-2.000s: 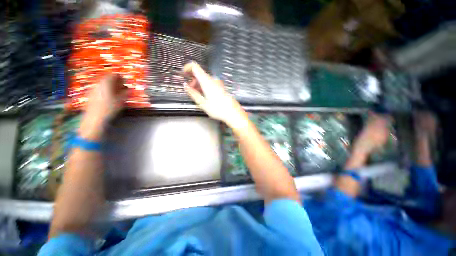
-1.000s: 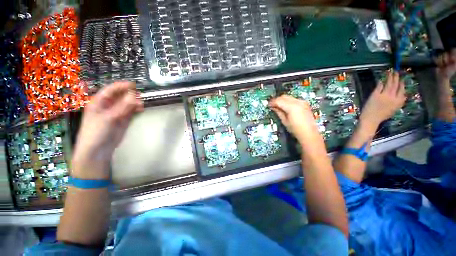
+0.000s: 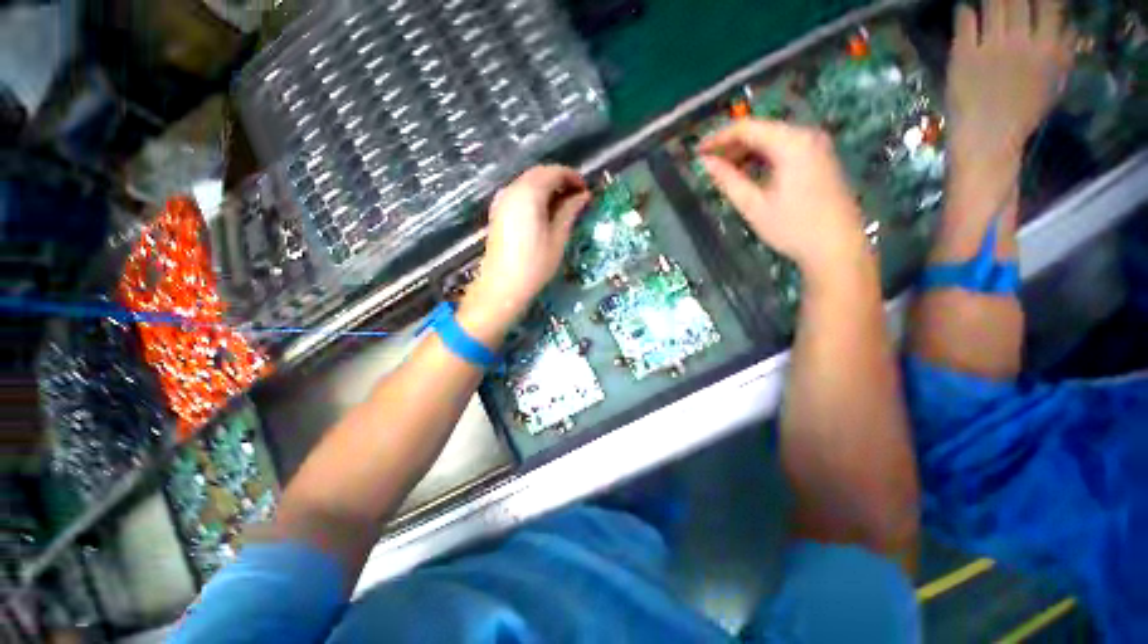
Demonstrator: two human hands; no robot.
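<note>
A dark carrier (image 3: 592, 415) lies in the track in front of me, bearing green circuit boards (image 3: 661, 321) with silvery parts. My left hand (image 3: 526, 239), with a blue wrist strap (image 3: 460, 335), is over the carrier's back part, fingers curled down beside a back board (image 3: 613, 237). It partly covers the back left area. My right hand (image 3: 799, 189) is over the left part of the neighbouring carrier, thumb and forefinger close together. Any small part in either hand's fingertips cannot be made out.
A clear blister tray (image 3: 428, 107) lies behind the track. Orange components (image 3: 183, 315) and dark components (image 3: 95, 390) are heaped at the left. A thin blue cord (image 3: 290, 331) crosses there. Another person's hand (image 3: 1003, 76) reaches over the carrier at the right. A metal rail (image 3: 705, 409) runs in front.
The view has turned and shifted. My left hand has moved right from beside the pale bay to the boards. My right hand has moved from the near carrier to over the neighbouring one.
</note>
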